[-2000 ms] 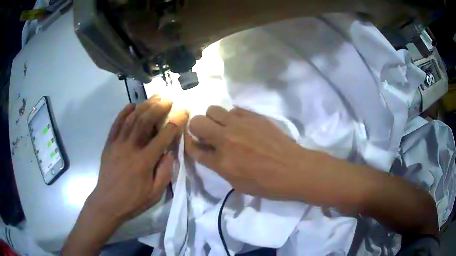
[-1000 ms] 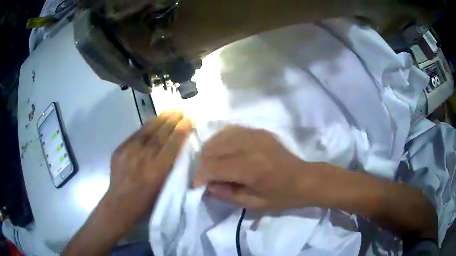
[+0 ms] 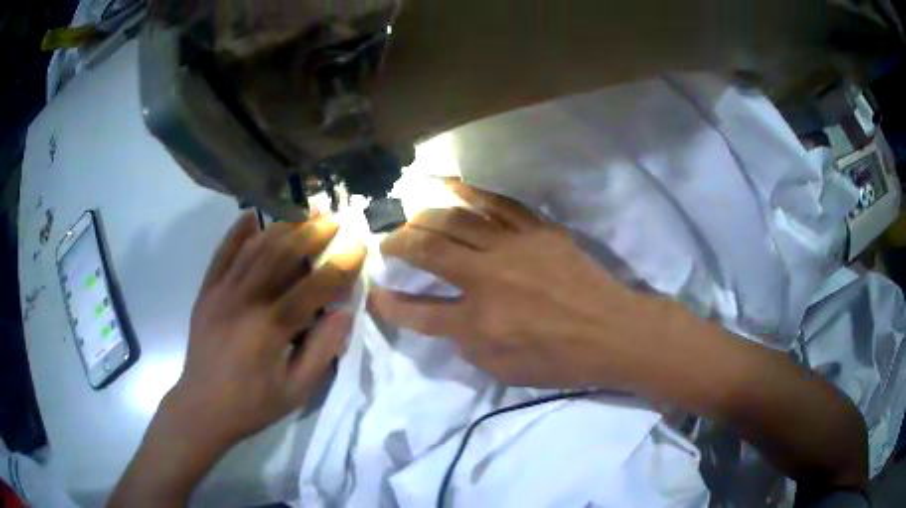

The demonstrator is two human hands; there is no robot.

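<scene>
White fabric [image 3: 586, 446] lies under the sewing machine [image 3: 556, 69] and spreads to the right and down over the front edge. My left hand [image 3: 258, 317] lies at the fabric's left edge, fingertips in the bright glow just left of and below the needle area. My right hand [image 3: 497, 288] lies on the fabric right of the needle area, fingers spread and pressing flat, thumb near the narrow fold between the hands. A small knurled round part [image 3: 384, 214] sits just above the fingertips. The needle itself is lost in glare.
A smartphone [image 3: 96, 298] lies screen up on the white table [image 3: 149, 228] at left. A thin black cord [image 3: 467, 432] curves over the fabric at the bottom. A control box with a dark display [image 3: 862, 179] stands at far right. More white cloth [image 3: 854, 337] lies below it.
My right hand has moved up toward the needle area and its fingers have spread from a curled pose. My left hand has shifted slightly left. The black cord now curves further right.
</scene>
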